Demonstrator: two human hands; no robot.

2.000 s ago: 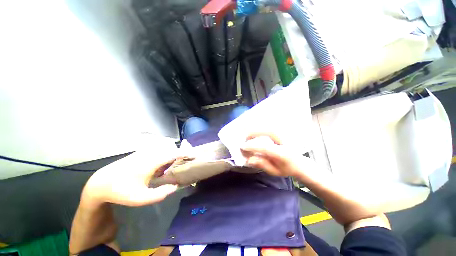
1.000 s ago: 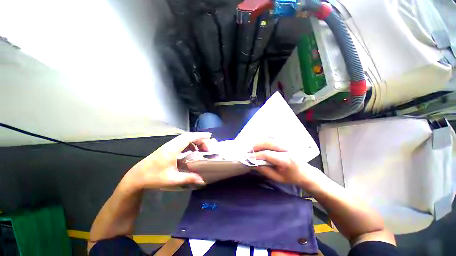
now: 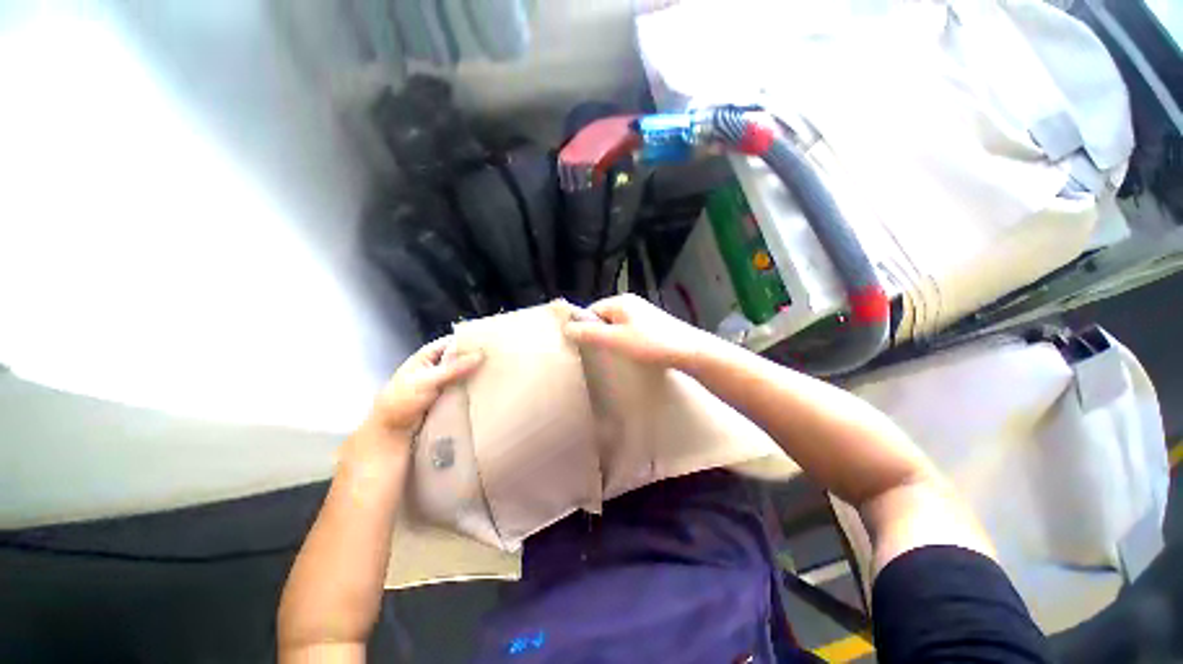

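A cream sewn cover [image 3: 529,413] hangs spread over the dark-blue apron [image 3: 649,584], with a centre panel, two seams and side panels. A small grey label or mark shows on its left side panel. My left hand [image 3: 428,385] pinches the cover's upper left edge, near the left seam. My right hand [image 3: 625,327] pinches the upper edge near the right seam. A pale flap extends to the right under my right forearm. The fingertips behind the cover are hidden.
Stacked cream covers lie on the rack [image 3: 908,117] at upper right and on a lower stand [image 3: 999,454] at right. A grey ribbed hose [image 3: 830,214] passes a white-green box [image 3: 750,253]. Black bundles [image 3: 506,221] stand ahead. A white panel [image 3: 169,260] is at left.
The cover has been turned and opened out, so its broad panels and seams face me. Both hands have moved up to its top edge, and the label has come into view.
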